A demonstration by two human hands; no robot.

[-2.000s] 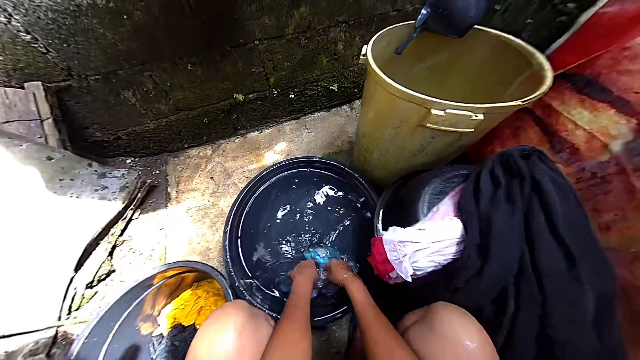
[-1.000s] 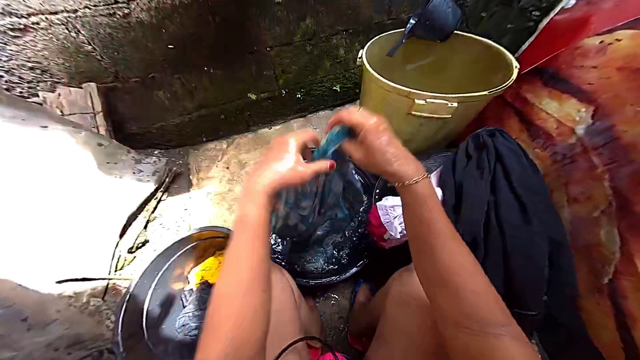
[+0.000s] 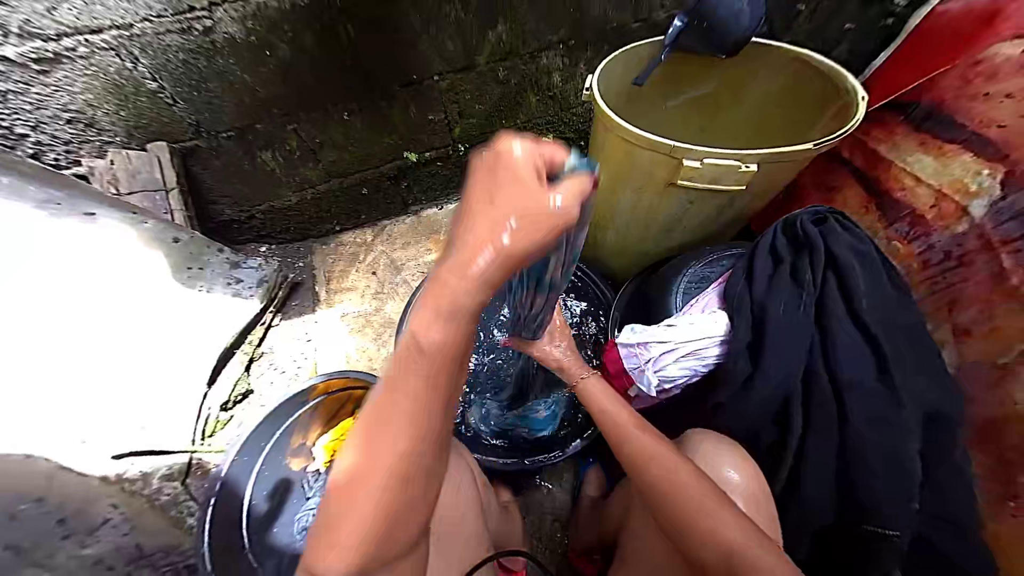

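Observation:
A wet blue-grey cloth [image 3: 552, 276] hangs from my raised left hand [image 3: 520, 204], which is closed on its upper end. Lower down, my right hand [image 3: 552, 348] grips or squeezes the same cloth near its middle; the fingers are partly hidden. The cloth's lower part rests in the water of a round black basin [image 3: 524, 464] between my knees. To the right, a white and pink cloth [image 3: 676, 348] and a red cloth [image 3: 616, 368] lie over another black tub.
A yellow bin [image 3: 656, 200] stands behind, with a dark dipper [image 3: 716, 28] at its rim. Black fabric [image 3: 832, 384] drapes at right. At lower left, a black basin [image 3: 228, 496] holds yellow cloth [image 3: 334, 440]. A block wall [image 3: 320, 128] runs behind.
Two seconds ago both hands were low in the basin at the blue cloth. They have lifted it since; my left hand is now high and my right hand lower along the cloth.

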